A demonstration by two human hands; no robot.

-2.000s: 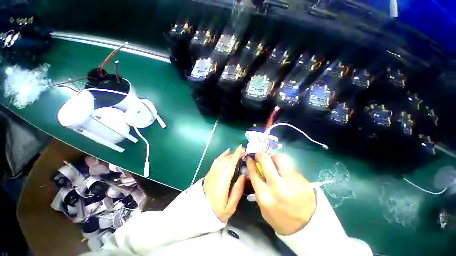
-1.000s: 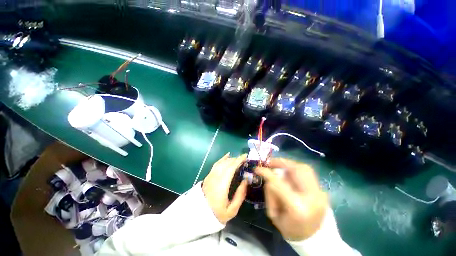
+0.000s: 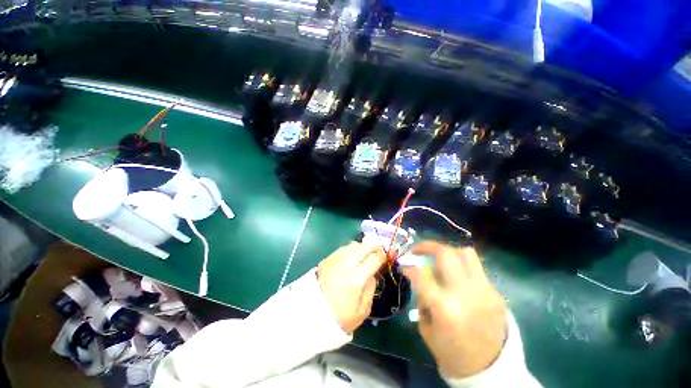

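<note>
My left hand [image 3: 350, 284] holds the black camera head module [image 3: 392, 294] by its left side, at the bench's front edge. A whitish part [image 3: 379, 229] with red and orange wires [image 3: 401, 211] rising from it sits at the module's far side. A thin white cable [image 3: 438, 215] curves from it to the right. My right hand [image 3: 458, 303] is at the module's right side, slightly blurred, with thumb and forefinger together by a small white piece [image 3: 415, 260]. My fingers hide part of the wires; I cannot tell whether the right hand grips the piece.
White camera housings [image 3: 144, 204] with wires and a plug cable lie left on the green mat [image 3: 250, 250]. Rows of black modules with boards [image 3: 445, 168] stand behind. A carton [image 3: 30, 326] of shells is lower left, clear wrapping [image 3: 564, 307] right, another white part [image 3: 655, 273] far right.
My right hand has moved from over the module to its right side, and the yellow item seen in its fingers earlier no longer shows. More of the module is visible. The view has shifted.
</note>
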